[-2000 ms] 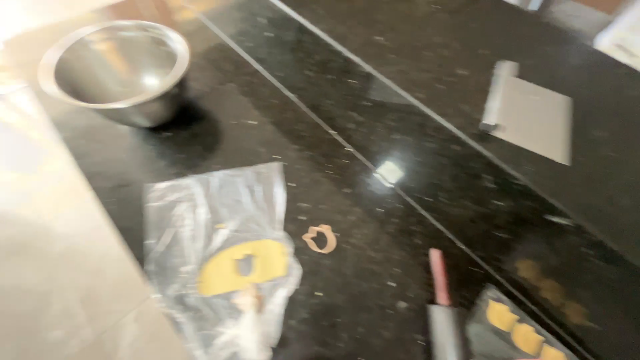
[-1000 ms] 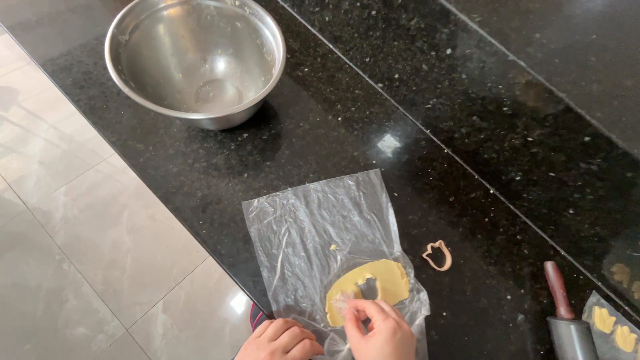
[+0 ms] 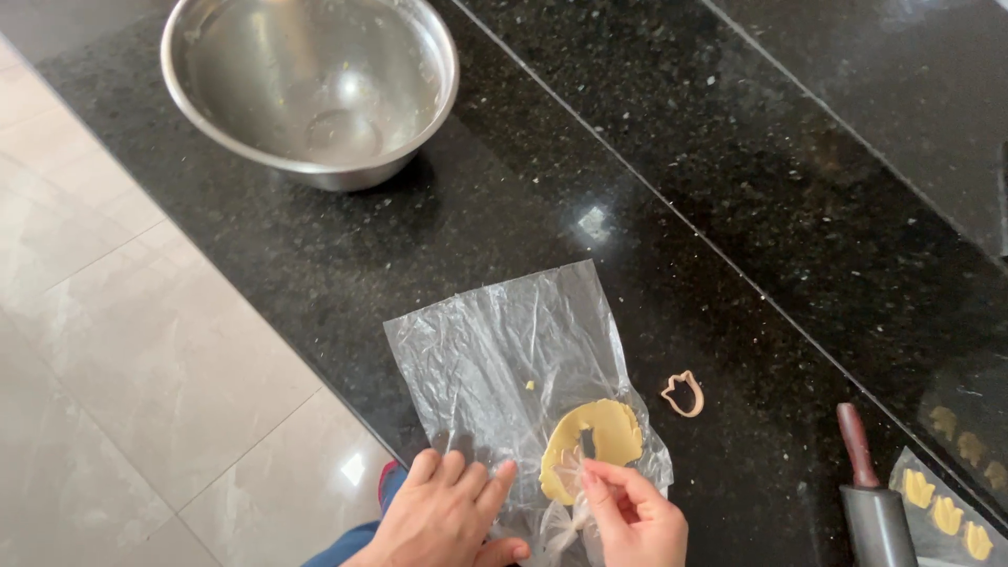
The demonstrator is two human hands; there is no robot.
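Note:
A flat sheet of yellow dough with a cut-out hole lies on a clear plastic bag on the dark counter. My right hand pinches gathered thin plastic film at the dough's lower edge; whether dough is inside the pinch cannot be told. Spread flat, my left hand rests on the bag left of the dough, fingers apart and holding nothing. Right of the bag lies a tulip-shaped cookie cutter. A small dough crumb sits on the plastic.
A steel mixing bowl stands at the upper left. At the lower right lie a rolling pin with a dark red handle and several tulip-shaped dough pieces on plastic film. The counter's edge runs diagonally along the left, above a tiled floor.
Compared with one second ago, my left hand reaches farther over the plastic with its fingers more spread. My right hand remains at the dough's lower edge, pinching film.

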